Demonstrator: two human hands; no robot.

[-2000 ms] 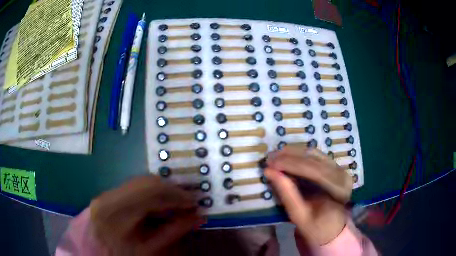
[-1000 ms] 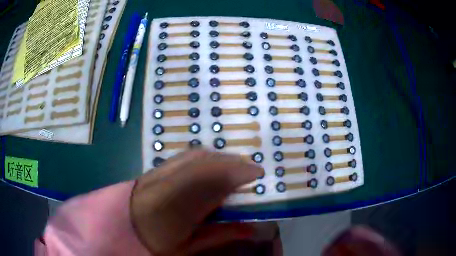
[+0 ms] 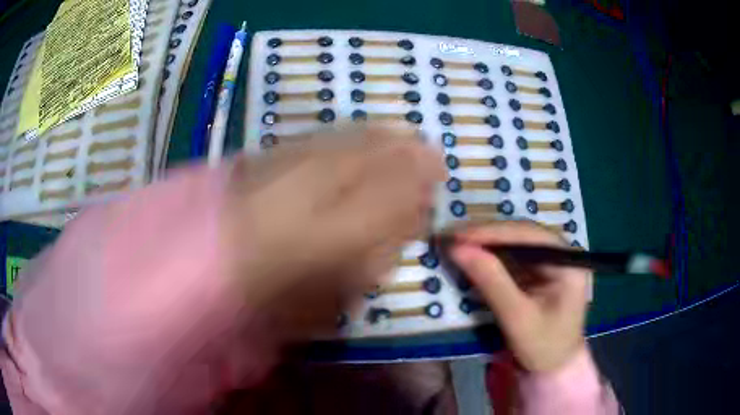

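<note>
A white foam tray [image 3: 578,280] holds tan dumbbell slots with small dark round drivers [image 3: 458,208] at their ends. My left hand [image 3: 349,203] is blurred over the tray's left and middle part; its fingertips are near the second column, and whether it holds anything cannot be told. My right hand [image 3: 527,284] holds a black test pen [image 3: 560,256] over the tray's lower middle. The pen's tip end is near a driver beside my left fingers, and its pale and red rear end points right. My hands hide many slots.
A blue pen [image 3: 215,89] and a white pen [image 3: 227,97] lie left of the tray. Foam trays [image 3: 122,174] at the left bear a yellow sheet [image 3: 85,65]. A reddish-brown square piece [image 3: 535,22] lies beyond the tray. A green label [image 3: 15,271] is partly covered at the left edge.
My left hand has moved up and forward over the tray. My right hand, only partly seen at the bottom edge a second ago, is back over the tray with the pen clearly visible.
</note>
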